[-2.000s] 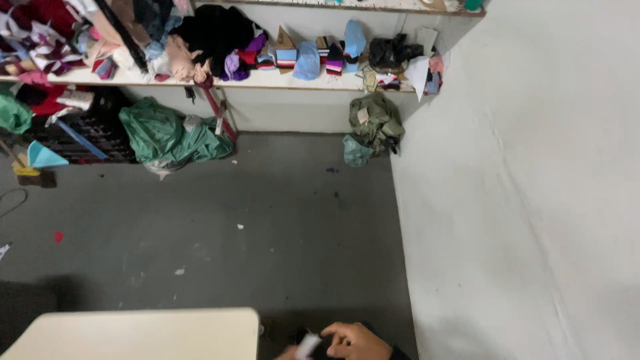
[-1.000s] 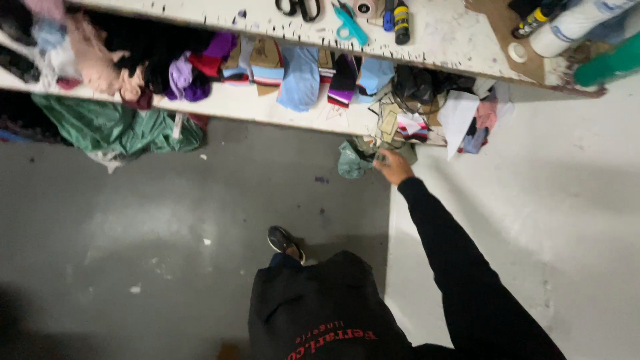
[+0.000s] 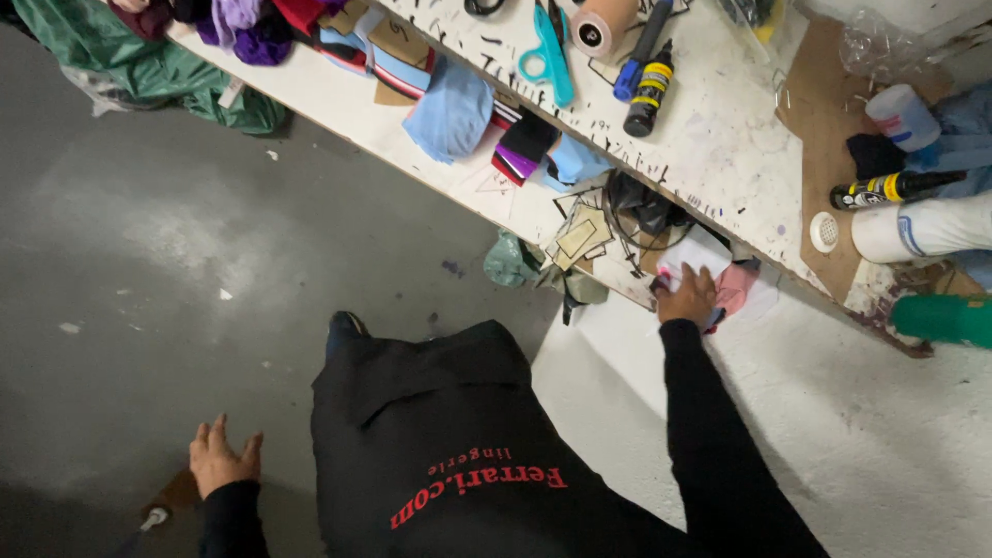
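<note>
My left hand (image 3: 225,459) hangs over the grey floor at the lower left, fingers apart and holding nothing. My right hand (image 3: 687,293) reaches to the end of the lower shelf, its fingers on or beside a white sheet (image 3: 692,252); whether it grips anything I cannot tell. Pink fabric (image 3: 735,288) lies just right of that hand. Left of it are pale card pattern pieces (image 3: 577,236) and a black plastic bag (image 3: 647,203). Folded light blue fabric (image 3: 449,108) sits farther left on the same shelf.
The worktop (image 3: 721,155) above the shelf bears turquoise thread snips (image 3: 552,62), a blue marker (image 3: 643,50), black bottles with yellow bands (image 3: 649,93) and a white roll (image 3: 922,225). Green bags (image 3: 155,62) lie on the floor, upper left. A white wall (image 3: 868,434) stands at the right.
My right hand has moved right along the lower shelf, from the green bag beneath it to the white sheet. My left hand has come into view. The view has shifted strongly.
</note>
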